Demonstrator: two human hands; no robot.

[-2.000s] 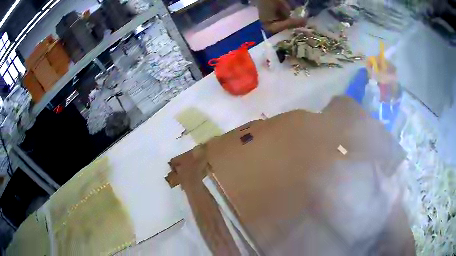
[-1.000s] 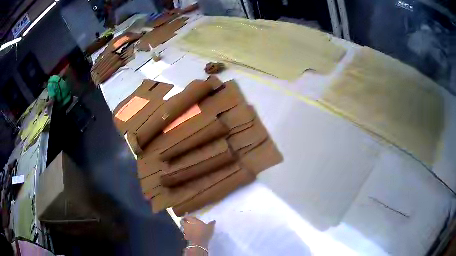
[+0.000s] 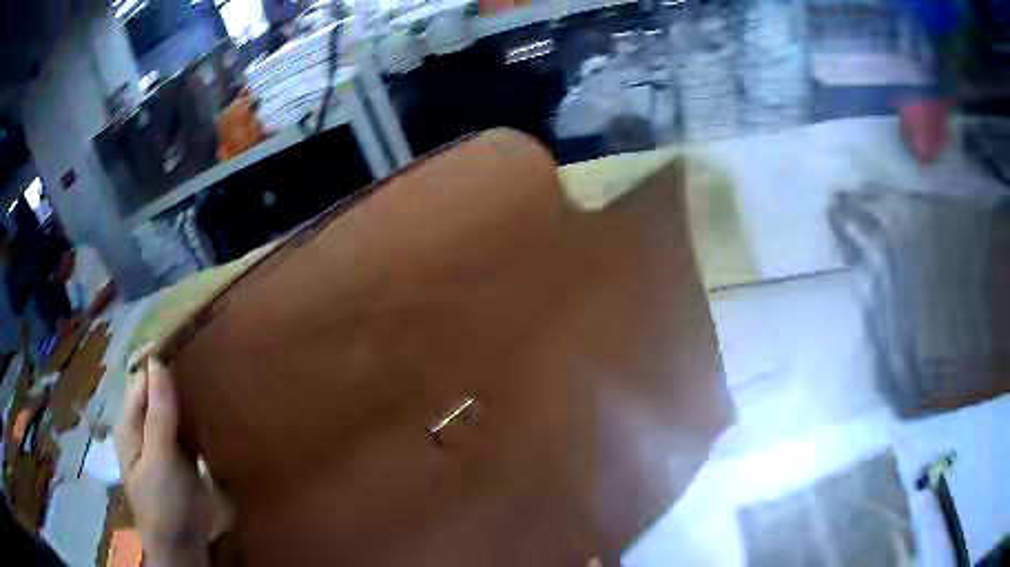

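Note:
A large brown panel (image 3: 388,299) is lifted above the table and fills the middle of the view, with a small pale sticker on its face. My left hand (image 3: 166,476) grips its left edge, fingers on the near side. My right hand cannot be made out; the lower right of the panel is blurred. A hammer (image 3: 941,498) with a dark handle lies at the lower right. A flat grey slab (image 3: 831,521) lies beside it on the white table (image 3: 775,332).
A blurred grey-brown stack (image 3: 952,299) stands at the right. A red container (image 3: 926,124) is at the far right. Yellow panels (image 3: 720,227) lie behind the brown panel. Brown pieces (image 3: 67,377) and an orange ticket (image 3: 125,547) are at the left. Shelves stand behind.
The view has swung right from the pieces at the left. A brown panel is now raised in my left hand. The hammer and slab have come into view.

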